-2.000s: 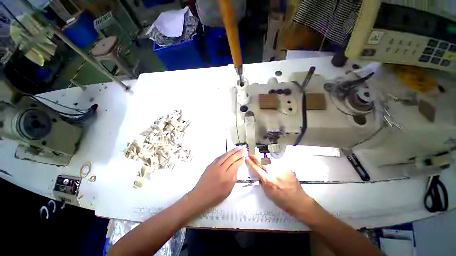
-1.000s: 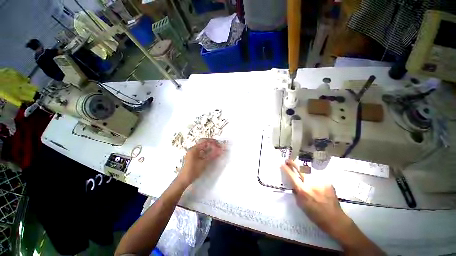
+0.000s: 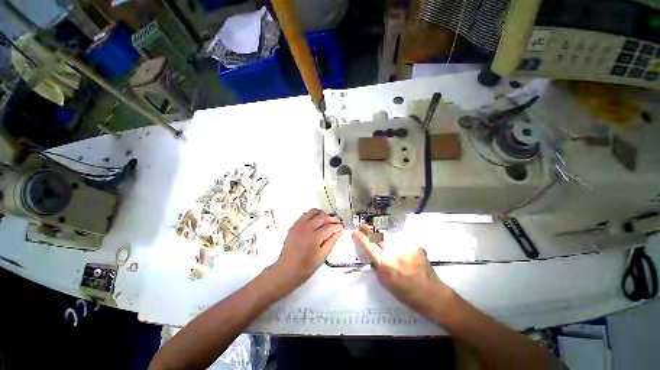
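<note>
The cream sewing machine [image 3: 470, 177] stands right of centre, its needle area just beyond my fingertips. My left hand [image 3: 311, 242] is at the left side of the needle area, fingers bent together and fingertips down near the bed. My right hand [image 3: 402, 271] is at the needle area, its index finger pointing to the presser foot. Glare hides whether a small fabric piece lies under or between the fingertips. A loose heap of small cream and brownish fabric pieces [image 3: 228, 213] lies on the white table left of the machine.
A slim black tool [image 3: 520, 238] lies right of the needle, black-handled scissors [image 3: 640, 274] at far right. A control panel [image 3: 586, 47] stands at upper right. A second machine [image 3: 61, 199] is at left, with a small box [image 3: 99, 280]. A blue bin [image 3: 253, 78] is behind.
My left hand has moved from the heap rightward to the needle area. My right hand stays by the needle. The view has swung right, so the second machine sits nearer the left edge.
</note>
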